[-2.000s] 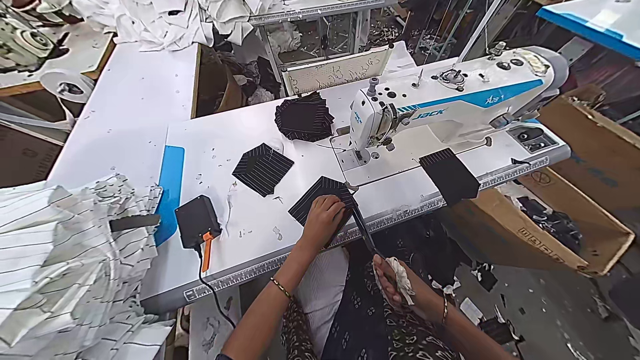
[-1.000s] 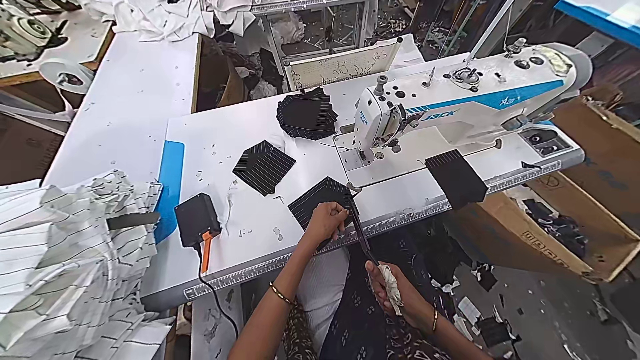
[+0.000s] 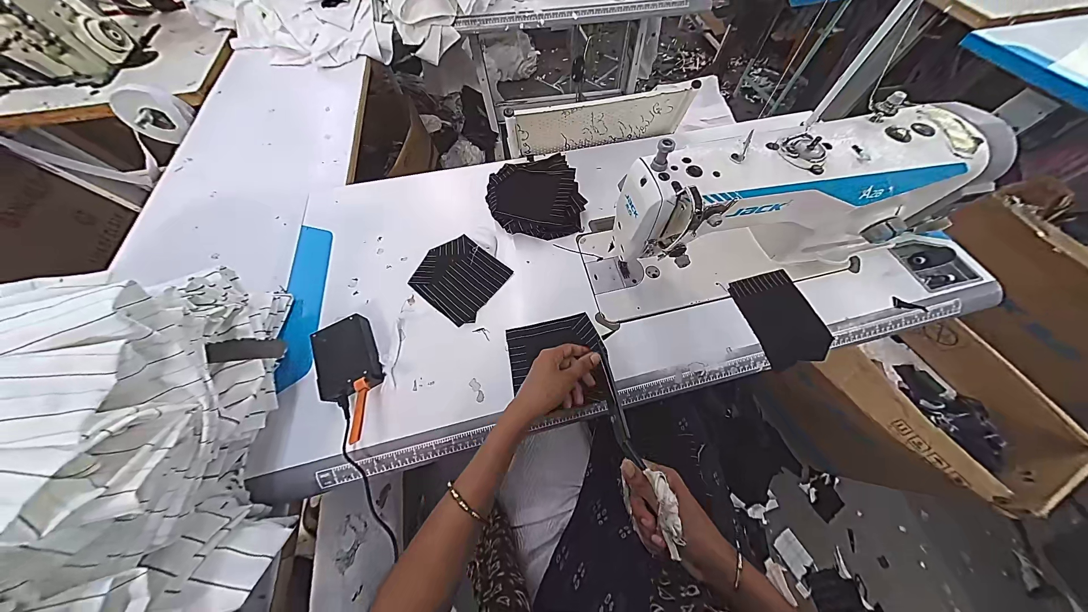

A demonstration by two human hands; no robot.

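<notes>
My left hand [image 3: 557, 382] rests on a black pinstriped fabric piece [image 3: 531, 340] at the table's front edge, its fingers bent over the cloth. Scissors [image 3: 622, 425] with cloth-wrapped handles are in my right hand [image 3: 659, 506], their blades pointing up along the right edge of that piece. Another pinstriped piece [image 3: 461, 279] lies behind it to the left. A stack of black pieces [image 3: 535, 197] sits beside the Jack sewing machine [image 3: 790, 187]. One more black piece [image 3: 780, 319] lies in front of the machine and hangs over the edge.
A black box with a cable [image 3: 344, 357] and an orange-handled tool [image 3: 359, 410] lie at the left. White striped fabric [image 3: 127, 425] is heaped at the far left. A cardboard box [image 3: 960, 425] with scraps stands below the table at the right. A measuring tape strip [image 3: 476, 438] runs along the front edge.
</notes>
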